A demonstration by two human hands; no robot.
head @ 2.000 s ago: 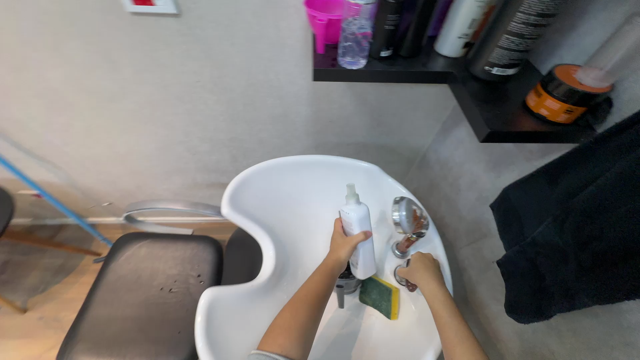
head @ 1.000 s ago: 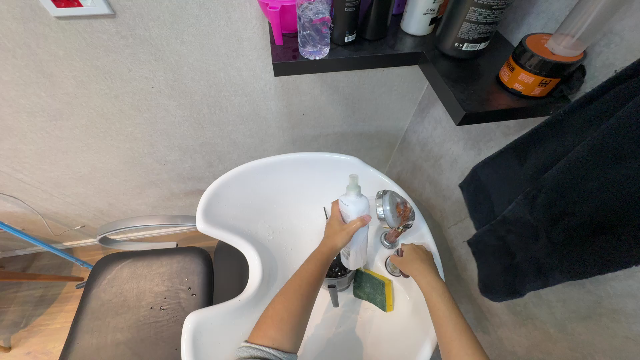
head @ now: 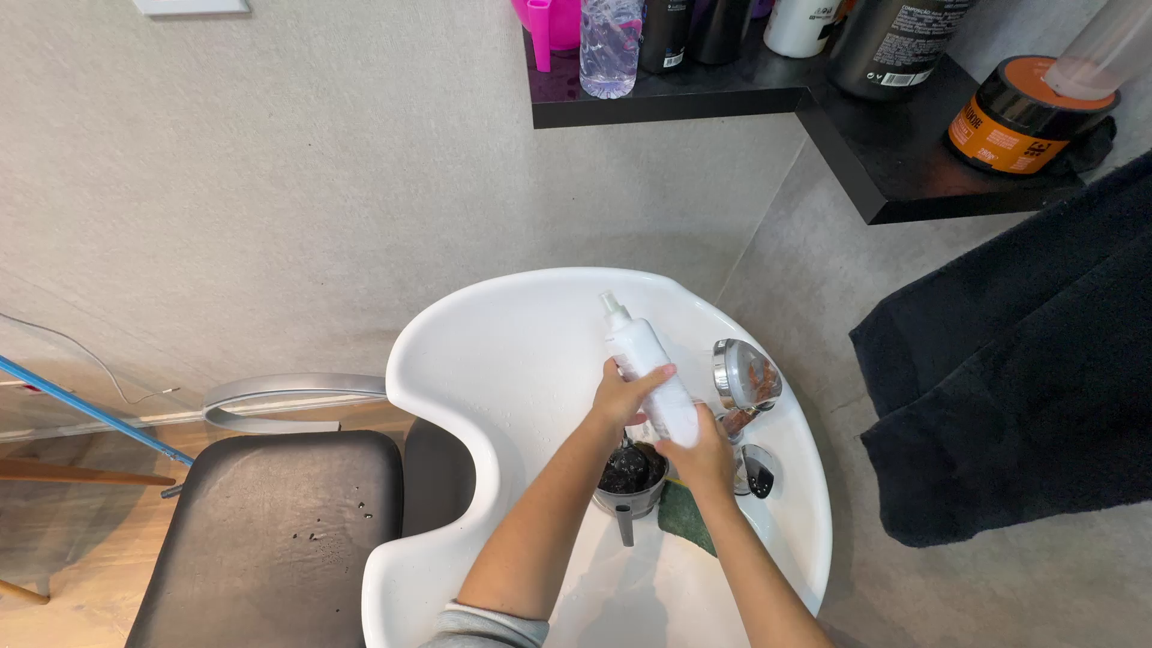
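Note:
A white plastic bottle (head: 650, 373) with a pale nozzle tilts over a white salon shampoo basin (head: 504, 310). My left hand (head: 623, 393) is wrapped around its middle, and my right hand (head: 705, 450) holds its lower end. Below the bottle, a grey cup with a handle (head: 627, 504) holds something dark and wet. A green scouring sponge (head: 686, 517) lies beside the cup, partly hidden by my right forearm. On the basin's right side are a chrome shower head (head: 747, 373) and a chrome tap knob (head: 756, 472).
A black corner shelf (head: 666, 110) above holds several bottles, a pink plastic container (head: 562, 22) and an orange-and-black jar (head: 1017, 130). Dark towels (head: 1008, 378) hang at the right. A black chair (head: 279, 531) with drops on its seat adjoins the basin at the left.
My right hand has left the tap knob and taken hold of the bottle's lower end. The bottle, upright before, now leans with its nozzle toward the left.

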